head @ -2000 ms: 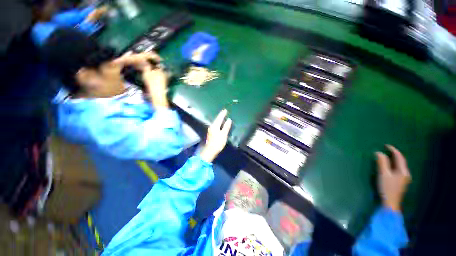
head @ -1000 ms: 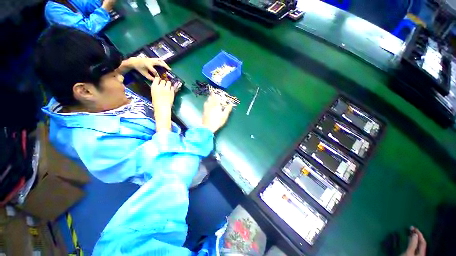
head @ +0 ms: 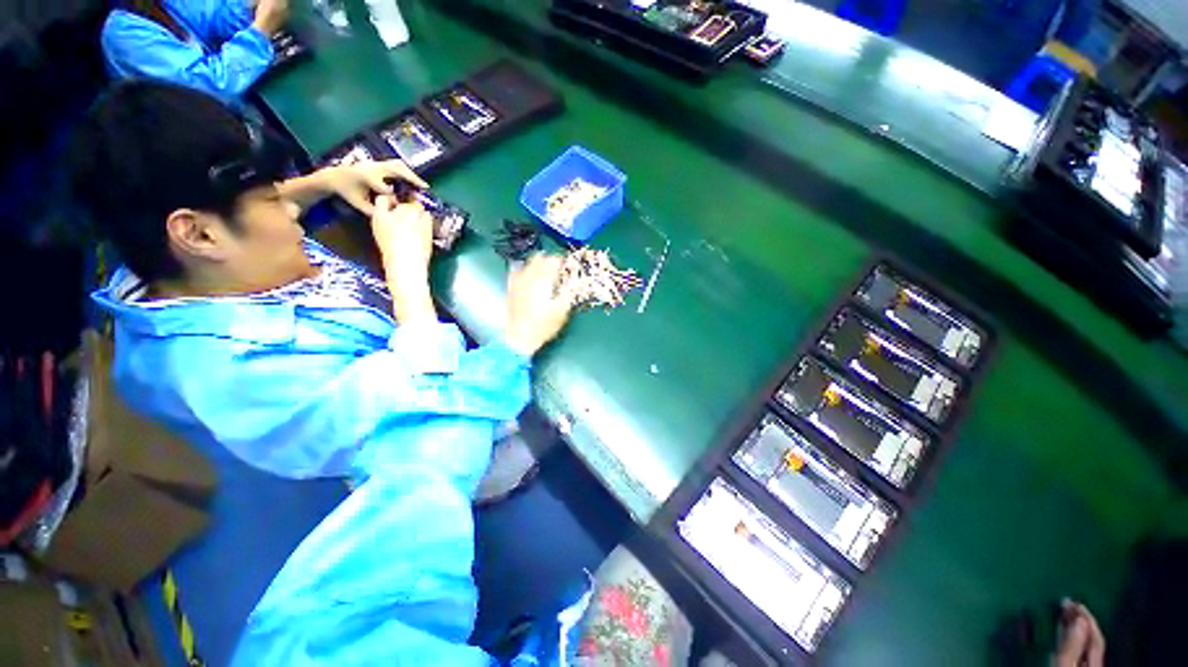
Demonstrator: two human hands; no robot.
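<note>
My left hand (head: 537, 306) reaches to the far left, its fingers at a loose pile of pale thin sticks (head: 597, 279); the fingertips are hidden, so I cannot tell if they hold any. Small black parts (head: 517, 239) lie just beyond the hand. My right hand (head: 1079, 638) is cut off by the lower right edge, beside a dark pile (head: 1023, 636); its grip is unclear. A black foam tray (head: 771, 407) lies between my hands with a phone frame unit in each pocket, including a bright silver one (head: 756, 554) nearest me.
A neighbour (head: 261, 313) in light blue works on a phone unit (head: 447, 224) at left. A blue bin (head: 573, 193) holds pale parts. A thin silver line (head: 655, 276) lies beside the pile. Another tray (head: 508, 98) is behind. Stacked trays (head: 1107, 183) stand at upper right.
My left hand has moved from the open bench to the pale pile, then drawn slightly back; the pile shows more. My right hand has moved down to the picture's lower right edge. The view has shifted.
</note>
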